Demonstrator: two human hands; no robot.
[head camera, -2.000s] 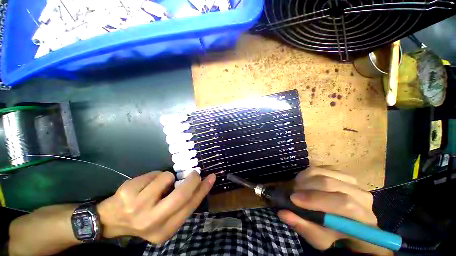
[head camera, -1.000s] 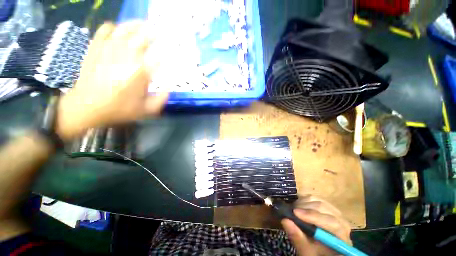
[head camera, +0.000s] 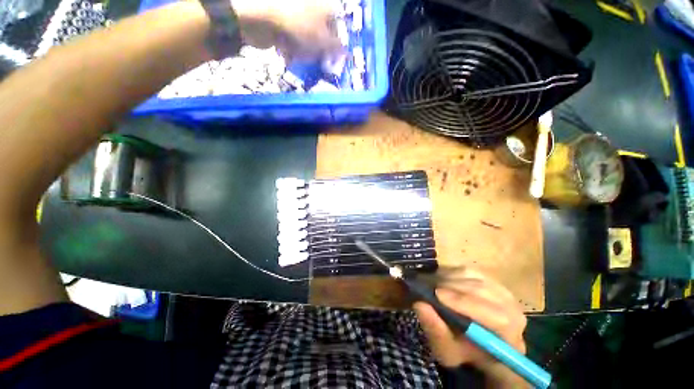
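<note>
The black PCB panel (head camera: 373, 224) lies on the tan work board (head camera: 487, 266). A row of white components (head camera: 291, 228) stands along the panel's left edge. My right hand (head camera: 475, 311) holds the soldering iron (head camera: 506, 353) by its black grip, its metal tip over the lower middle of the panel. My left hand (head camera: 293, 26) is inside the blue plastic bin (head camera: 251, 109) among white parts, blurred and cut off by the top edge. Its fingers are unclear. Solder wire (head camera: 221, 238) runs loose from the reel (head camera: 114, 171) to the panel's lower left corner.
A black fume extractor fan (head camera: 460, 87) stands behind the board. A yellowish tin (head camera: 590, 171) and a pale stick (head camera: 541, 156) are at the board's right. Finished panels (head camera: 76, 23) lie upper left. A teal box (head camera: 677, 228) is far right.
My left hand has left the panel and solder wire and moved up over the bin, now reaching into it. The iron tip has lifted from the leads area. The camera view has shifted.
</note>
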